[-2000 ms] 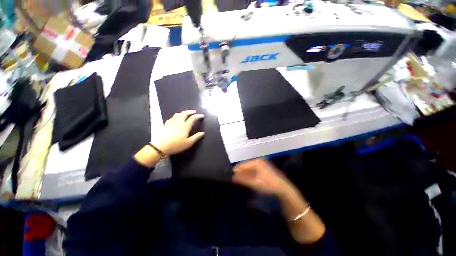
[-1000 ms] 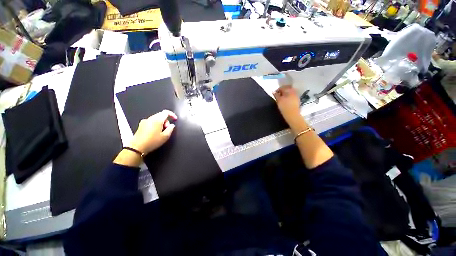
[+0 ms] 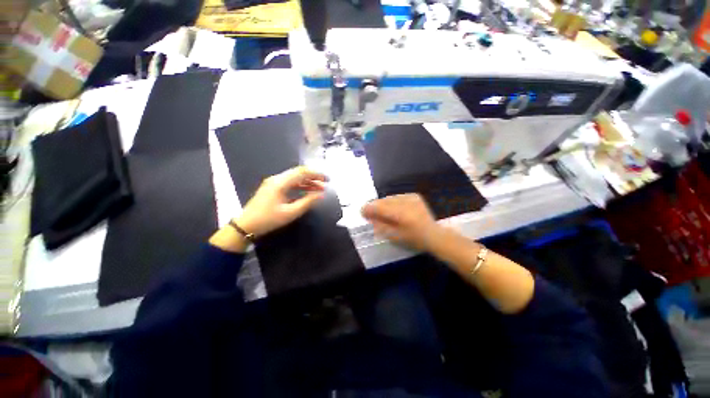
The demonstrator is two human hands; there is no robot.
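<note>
The black cut panel (image 3: 307, 260) lies from the presser foot and needle (image 3: 335, 140) down to the table's front edge. My left hand (image 3: 284, 204) rests on the panel below the needle, fingers bent and a little apart; whether it pinches the cloth does not show. My right hand (image 3: 401, 221) is blurred, just right of the panel, over the lower corner of the right panel pile (image 3: 420, 163). Its fingers are bent inward and what is between them cannot be seen. The left panel pile (image 3: 167, 183) lies flat left of the panel.
The white JACK sewing machine (image 3: 412, 70) spans the back. Folded black fabric (image 3: 78, 183) lies at far left. Small dark metal parts (image 3: 498, 167) are under the arm's right end. A taped cardboard box (image 3: 50, 54) is at back left. A red crate (image 3: 669, 225) stands at far right.
My right hand has moved left and nearer from the small metal parts under the machine arm to beside the panel. My left hand is still on the panel. The camera view has shifted.
</note>
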